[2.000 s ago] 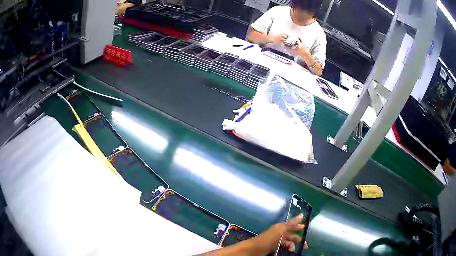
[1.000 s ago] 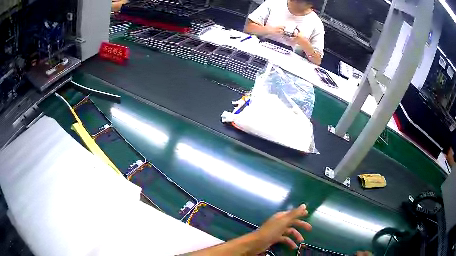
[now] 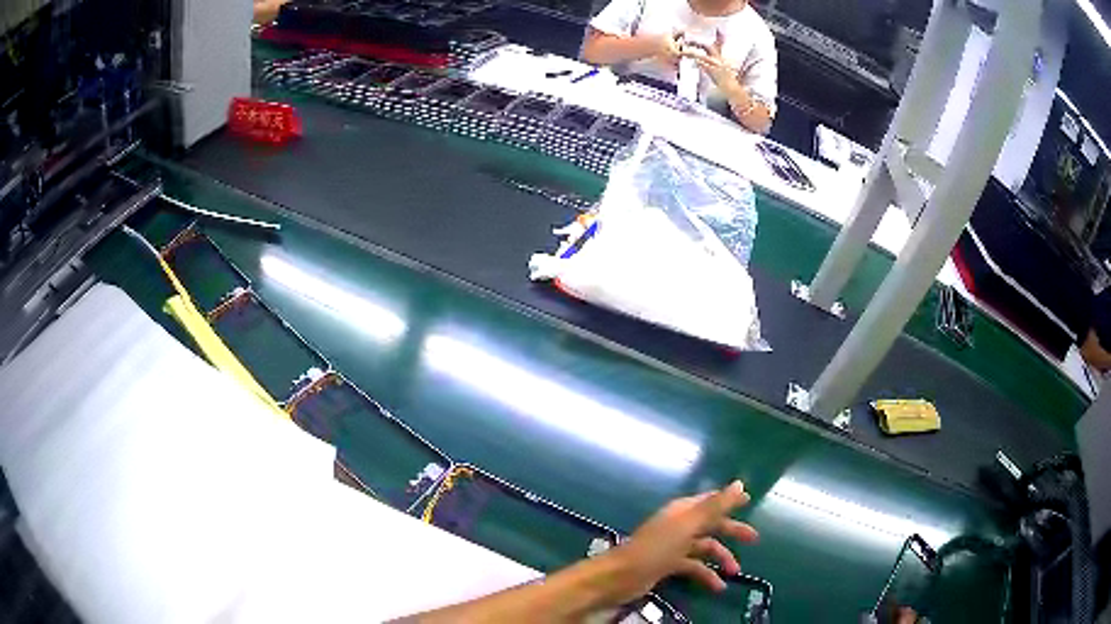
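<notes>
Phone middle frames lie in a row along the near side of the green belt (image 3: 554, 366); one frame (image 3: 524, 488) is just left of my left hand. My left hand (image 3: 688, 540) is bare, fingers spread, over the row and holding nothing. It partly hides the frames under it; the end of another frame (image 3: 758, 597) shows just right of it. My right hand (image 3: 903, 613) is mostly cut off by the bottom edge. Its fingers are at the lower end of a tilted frame (image 3: 911, 555), which they appear to hold.
A white foam sheet (image 3: 158, 475) covers the lower left, with a yellow strip (image 3: 219, 354) beside it. Beyond the belt are a plastic bag (image 3: 664, 274), a yellow packet (image 3: 905, 416), a grey post (image 3: 908, 262), a red sign (image 3: 264, 120), racks of frames (image 3: 487, 116) and a seated person (image 3: 743, 55).
My left hand let go of a frame between the first two views and stays open. The row on the belt has shifted. A frame has come into view at my right hand.
</notes>
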